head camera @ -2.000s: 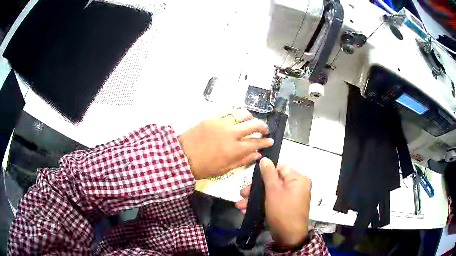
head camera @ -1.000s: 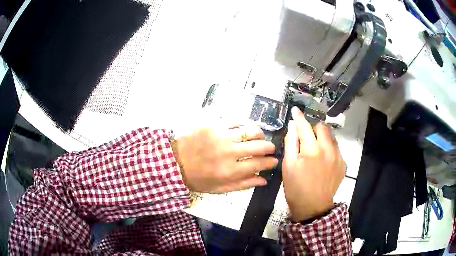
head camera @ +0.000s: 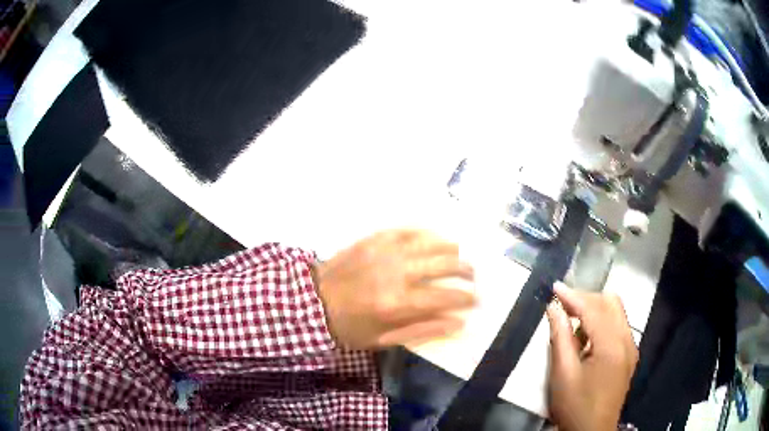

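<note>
A black fabric strip (head camera: 516, 327) runs from under the presser foot (head camera: 582, 187) of the white sewing machine (head camera: 628, 93) down over the table's front edge. My right hand (head camera: 594, 353) is at the strip's right edge, thumb and index finger pinching it below the needle area. My left hand (head camera: 400, 289) is blurred, lies left of the strip and does not touch it; its fingers point right and it holds nothing visible. The shiny slide plate (head camera: 533, 212) lies left of the foot.
A black mesh panel stack (head camera: 223, 76) lies at the far left of the white table (head camera: 337, 181). Another black piece (head camera: 66, 139) hangs at the left corner. A strip pile (head camera: 681, 337) hangs right of the machine. Blue-handled snips (head camera: 740, 402) lie at the lower right.
The view has shifted left, so the machine appears farther right. My left hand has come off the strip. My right hand has drawn back from the foot down along the strip. The mesh beside the stack no longer shows.
</note>
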